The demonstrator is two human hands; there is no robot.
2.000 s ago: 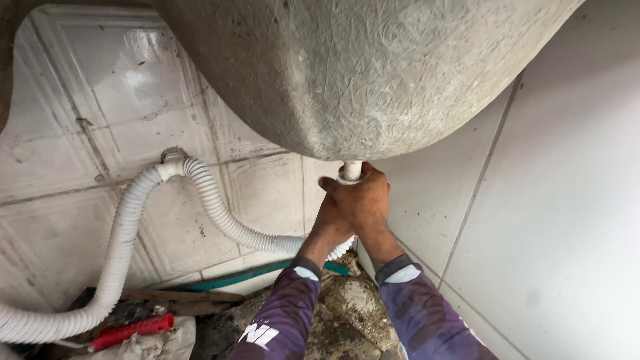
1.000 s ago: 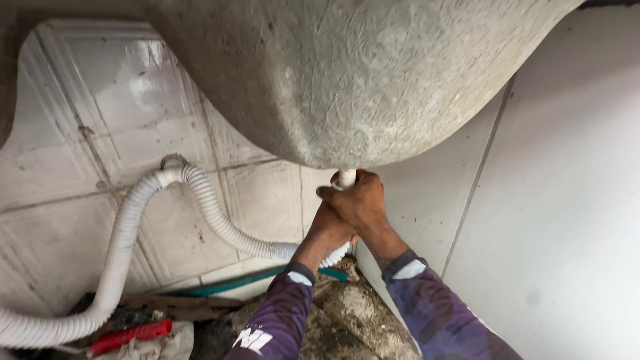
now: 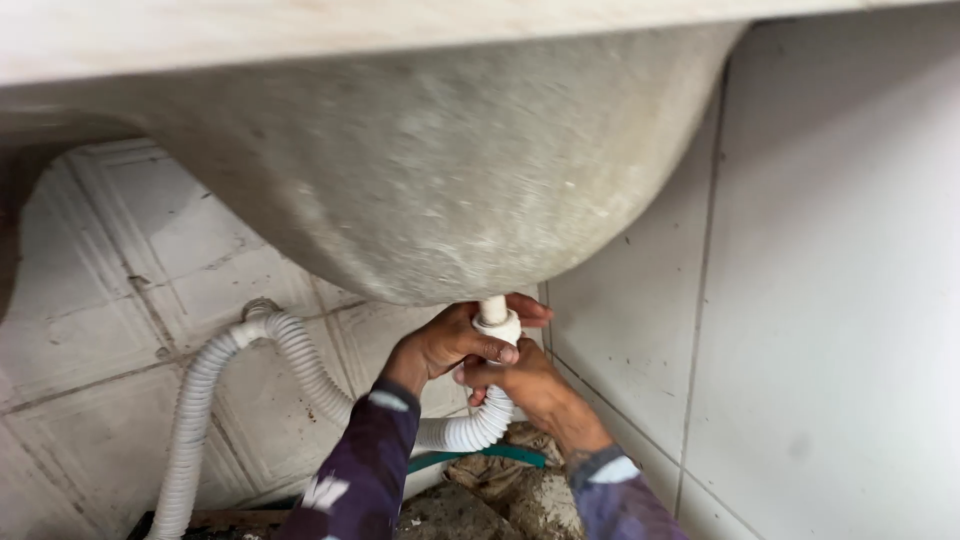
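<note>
Under the grey underside of a sink basin (image 3: 450, 187), a short white drain tailpipe (image 3: 493, 309) points down into a white plastic nut (image 3: 498, 327). My left hand (image 3: 450, 341) is around the nut, its thumb across the front and its fingers behind, partly hidden. Just below, my right hand (image 3: 529, 379) grips the upper end of a white corrugated drain hose (image 3: 480, 427). From there the hose bends left behind my left forearm, rises to a fitting at the tiled wall (image 3: 261, 309) and drops again at the left.
A pale counter edge (image 3: 375, 30) crosses the top of the view. Tiled walls (image 3: 810, 300) meet in the corner behind my hands. Below lie a green hose (image 3: 517, 453), a crumpled dirty cloth or sack and rough rubble (image 3: 450, 514).
My left hand has moved up to the nut, where my hands earlier overlapped and covered the joint. My right hand now sits lower, and the nut shows. The view has tilted up.
</note>
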